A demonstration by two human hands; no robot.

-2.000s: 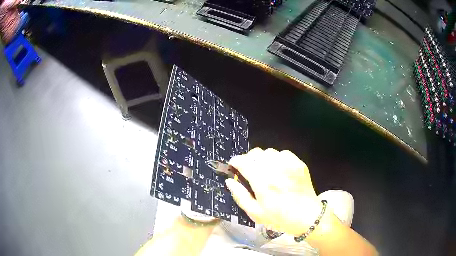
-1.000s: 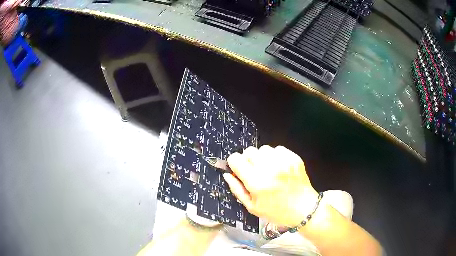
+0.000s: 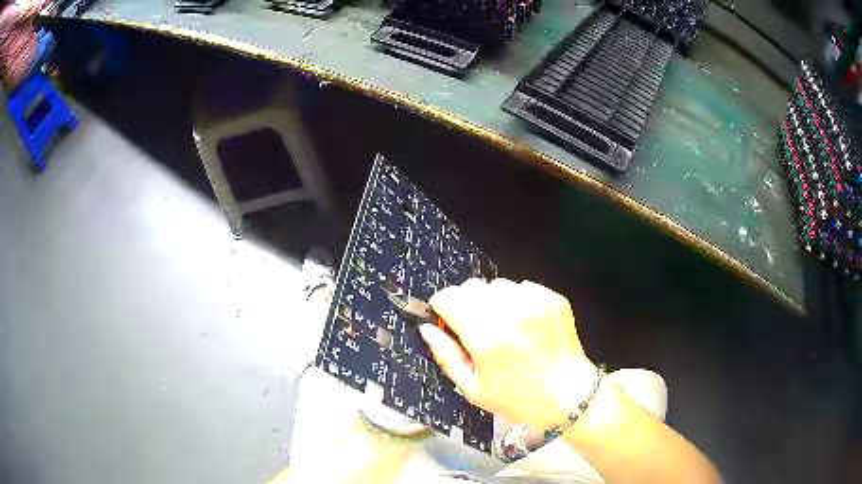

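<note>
A black PCB panel (image 3: 364, 331) with white printed marks and small solder points is held tilted over the lap. My right hand (image 3: 510, 345) is closed around side cutters (image 3: 408, 304); their short silver jaws lie at the middle of the panel's face, and the handles are mostly hidden in the hand. Whether the jaws touch the board is too small to tell. My left hand (image 3: 378, 430) is at the panel's lower edge; its fingers are hidden behind the board, which it supports from below.
A green bench (image 3: 704, 161) with a yellowish edge runs across the top. It carries an empty-slotted black rack (image 3: 600, 85), another rack (image 3: 425, 43) and upright stacked boards (image 3: 822, 170) at right. A pale stool (image 3: 222, 180) and a blue stool (image 3: 41, 118) stand left.
The panel has shifted right and slightly down, and looks narrower, turned more edge-on. My left hand has moved slightly right with it. The cutters have stayed at nearly the same place in view.
</note>
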